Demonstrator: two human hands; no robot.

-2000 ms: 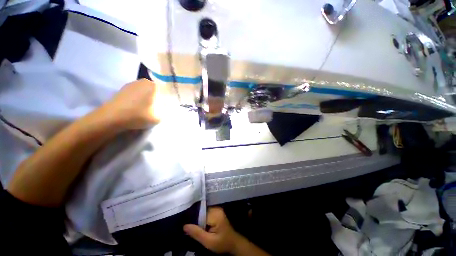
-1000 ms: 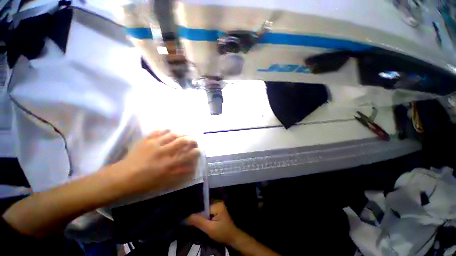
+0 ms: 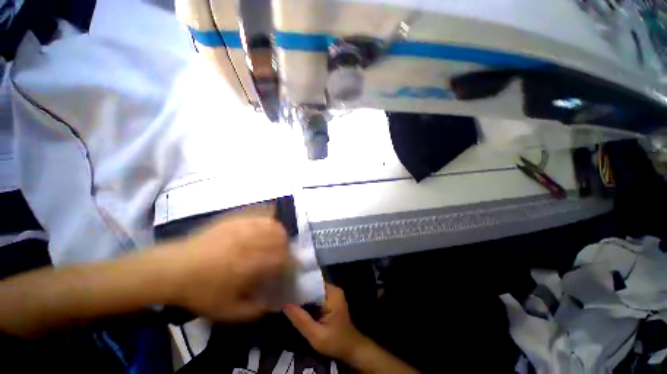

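Observation:
A large light grey panel (image 3: pixel 124 109) lies left of and under the needle area, overexposed by the lamp. A narrow stitched flap (image 3: pixel 190 197) and a black panel (image 3: pixel 197 221) lie at its near edge. My left hand (image 3: pixel 238 266), blurred, is on the cloth at the table's front edge; its fingertips are hard to make out. My right hand (image 3: pixel 329 321) pinches the near end of the panel's right edge below it. The presser foot (image 3: pixel 316 139) stands at the right edge of the bright cloth.
The white sewing machine head (image 3: pixel 468 29) spans the top. A black cut piece (image 3: pixel 431 142) lies under its arm. Thread snips (image 3: pixel 541 179) lie to the right. A grey measuring scale (image 3: pixel 439 223) edges the table. Grey fabric scraps (image 3: pixel 600 299) are heaped lower right.
My left hand has moved from beside the needle down to the panel's near edge. The flap and black panel have moved up toward the needle. My right hand stays at the cloth's near edge.

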